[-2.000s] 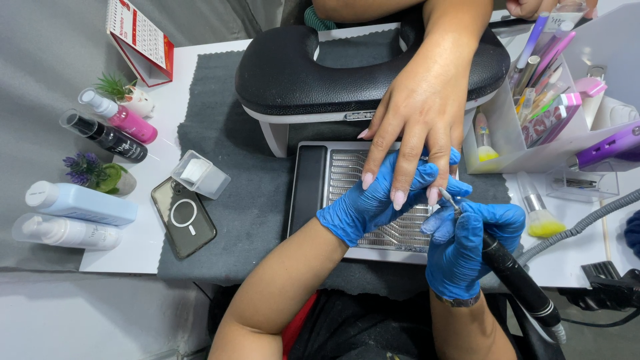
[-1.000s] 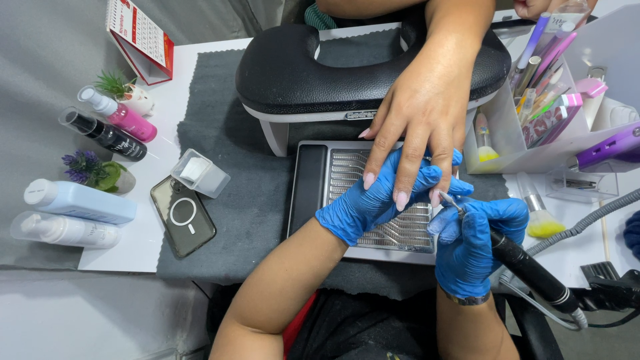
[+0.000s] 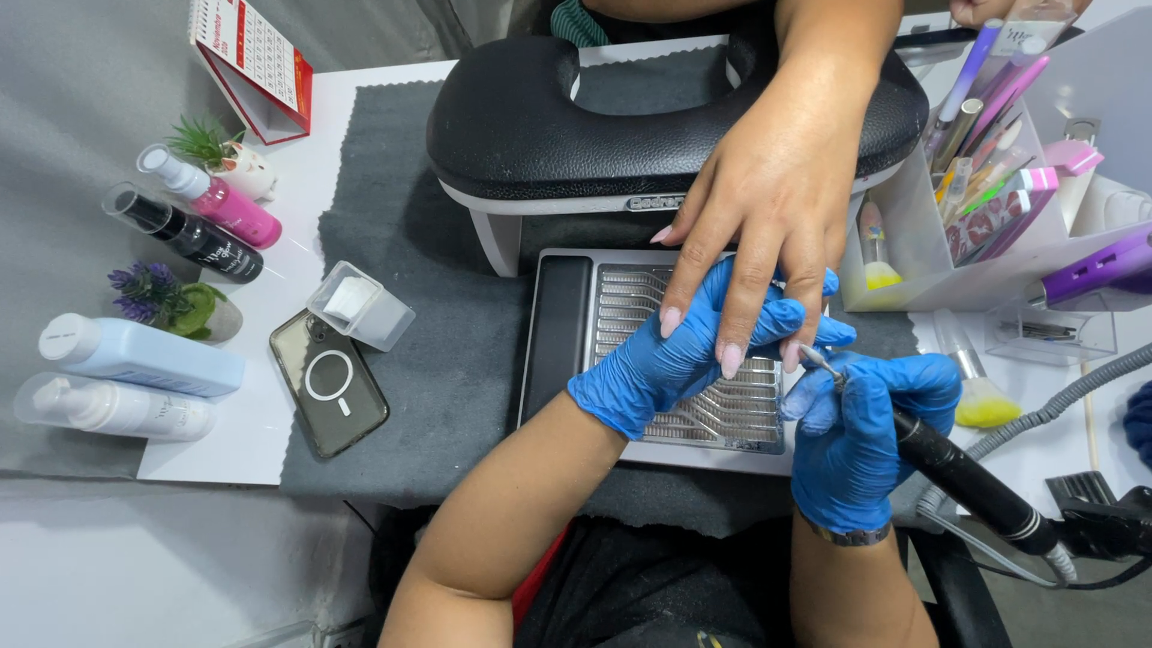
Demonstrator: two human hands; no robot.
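My left hand, in a blue glove, holds the fingers of another person's hand from beneath. My right hand, also gloved in blue, grips a black electric nail drill. The drill's metal bit is at the tip of one light pink nail; whether it touches cannot be told. Under the hands lies a nail dust collector with a metal grille. The person's forearm rests across a black padded armrest.
At left are several bottles, a phone, a clear container of white wipes, small potted plants and a desk calendar. At right stand an organizer of tools, a yellow-tipped brush and a coiled gray cord.
My right hand and the drill have shifted slightly around the same fingertip. My left hand still supports the other person's fingers in much the same place.
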